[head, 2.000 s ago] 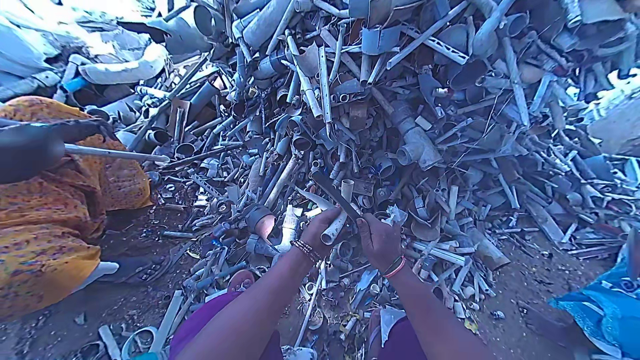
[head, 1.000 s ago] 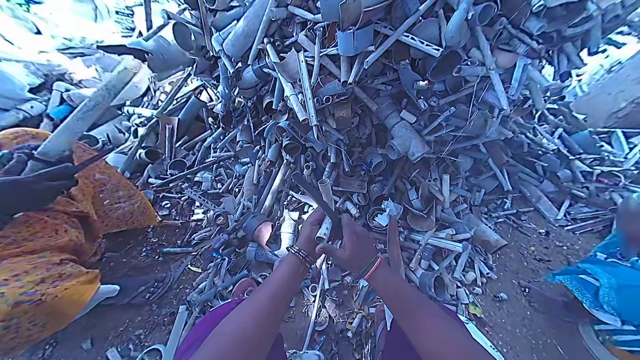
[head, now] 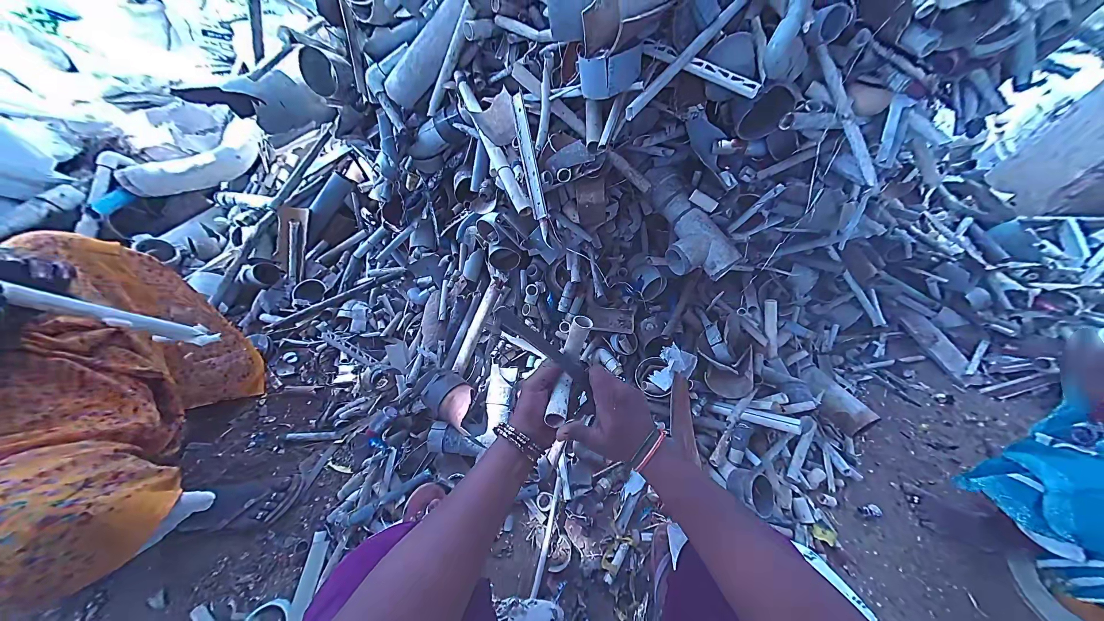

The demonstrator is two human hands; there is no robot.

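Observation:
My left hand [head: 536,404], with dark beaded bracelets at its wrist, grips a short light plastic pipe [head: 559,398] that points up and away from me. Close on its right, my right hand [head: 614,416] is closed around a dark flat bar or blade [head: 533,336], which lies slantwise across the pipe. Which part of the bar the fingers cover cannot be told. Beneath and around both hands lie pipe offcuts and fittings, among them a wider pipe piece with a pinkish inside [head: 454,402].
A large heap of scrap plastic pipes [head: 690,233] rises in front. At the left sits a person in orange patterned cloth [head: 103,345], with a pale pipe [head: 112,312] by them. Another person in blue cloth [head: 1035,483] is at the right edge. Bare soil [head: 914,517] shows at the lower right.
The pipe in my left hand shows clearly again between my hands, with the dark bar across it. At the left, the thick pipe raised by the other person has gone from view and a thinner one shows.

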